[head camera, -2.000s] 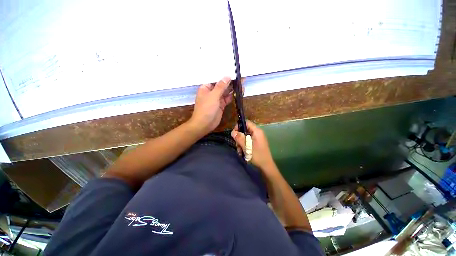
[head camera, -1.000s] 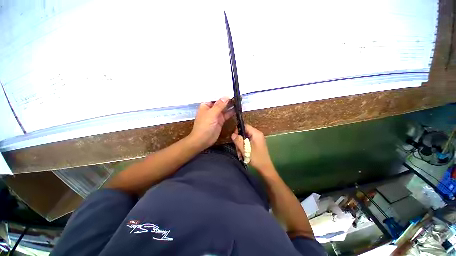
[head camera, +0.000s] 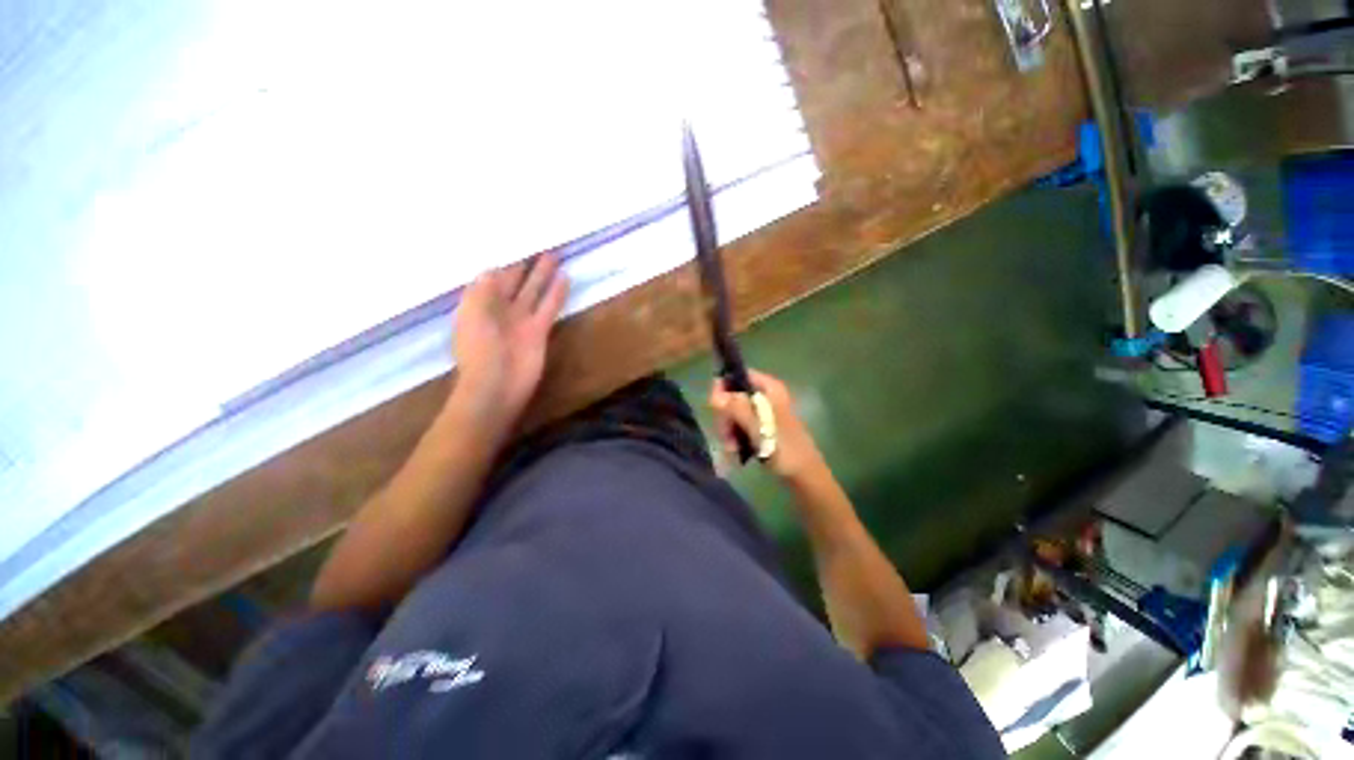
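Note:
White marker paper (head camera: 386,164) lies on the wooden cutting table (head camera: 876,193). A blue-grey dark line runs close to its near edge, with a pale strip (head camera: 609,270) on the near side. My right hand (head camera: 772,428) holds long dark shears (head camera: 704,238) by their cream-wrapped handle. The blades point away from me over the paper's near edge, close to its right corner; I cannot tell whether they are parted. My left hand (head camera: 507,334) is to the left of the shears, fingers slightly apart on the near edge, with nothing seen in it.
A silver metal block (head camera: 1025,27) sits on bare wood at the top right. A long metal rail (head camera: 1106,164) with blue clips (head camera: 1096,152) crosses the table end. Beyond it is a machine part with a white cylinder (head camera: 1192,300). White scraps (head camera: 1032,676) lie low right.
The view has shifted right, bringing the paper's right end and the rail into sight. My left hand has come away from the blades and opened to their left. The shears are nearer the corner.

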